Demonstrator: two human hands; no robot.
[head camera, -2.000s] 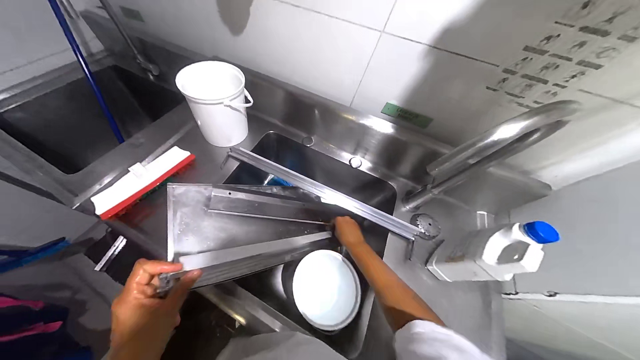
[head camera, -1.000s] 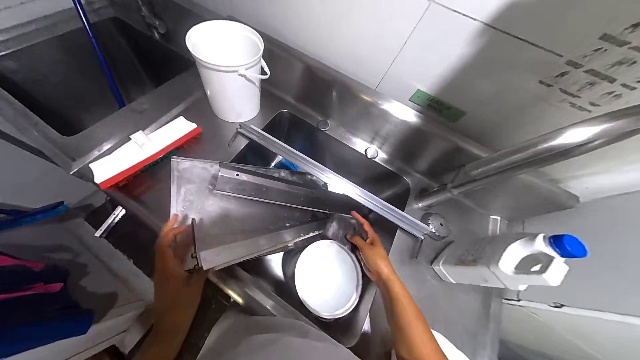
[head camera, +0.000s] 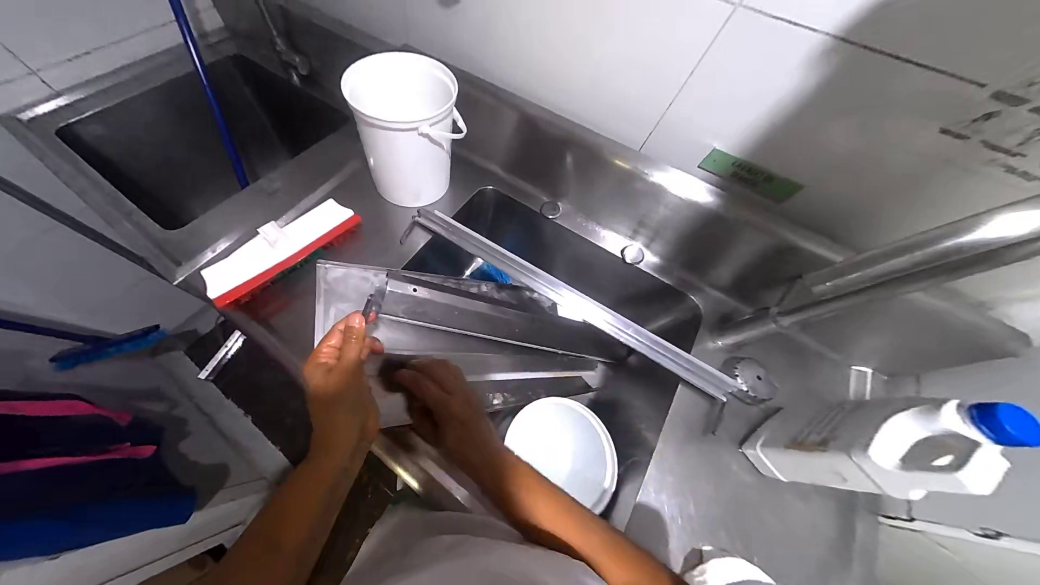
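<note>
In the head view my left hand (head camera: 345, 370) pinches the bent end tab of a stainless steel channel (head camera: 504, 321), which slants across a metal tray (head camera: 345, 284). Close beside it, my right hand (head camera: 439, 398) is bent over the tray with its fingers curled. Something dark shows at those fingertips, too blurred to name. A second metal strip (head camera: 528, 378) lies on the tray by my right hand. A long metal rail (head camera: 569, 301) spans the sink basin. The round white lid or container (head camera: 561, 455) sits in the basin, right of my right forearm.
A white bucket (head camera: 410, 138) stands behind the basin. Left of it lie a red and white brush head (head camera: 284, 252) and a second sink (head camera: 203, 138) with a blue pole (head camera: 207, 89). A blue-capped plastic jug (head camera: 877, 447) lies at the right, near a metal pipe (head camera: 910, 260).
My right hand has moved left from the strip's far end to beside my left hand. My left hand has left the tray's near corner and taken hold of the upper channel's end.
</note>
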